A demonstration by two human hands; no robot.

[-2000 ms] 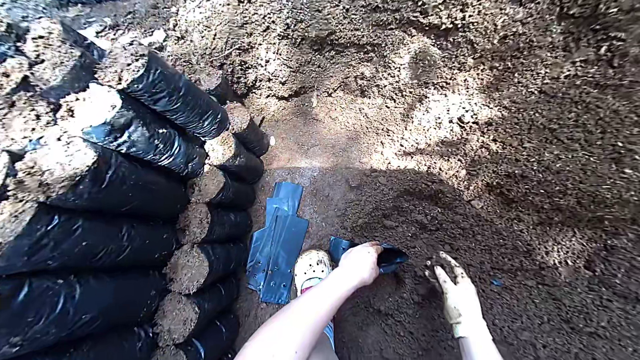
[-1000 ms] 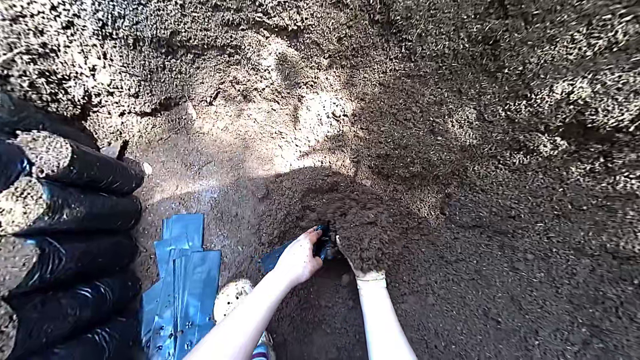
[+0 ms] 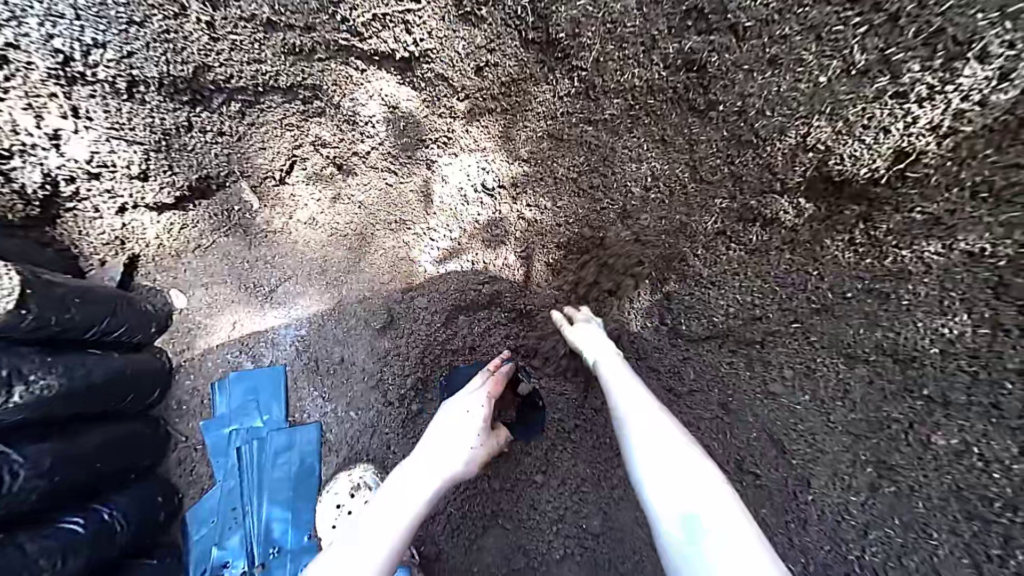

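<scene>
Near the lower middle, my left hand grips a black plastic grow bag by its rim, thumb and fingers around the near side. The bag's mouth faces right, and some soil shows inside. My right hand is up and to the right of the bag, fingers apart, at the heap of dark loose soil. A blurred clump of soil lies just beyond its fingertips. The hand does not touch the bag.
Filled black bags lie stacked at the left edge. Flat, unfilled plastic bags lie on the ground left of a light clog with holes. A rough soil bank rises across the back and right.
My right hand moved from the right to the bag's mouth, then away to the soil beyond it. My left hand keeps hold of the bag. The view has shifted right.
</scene>
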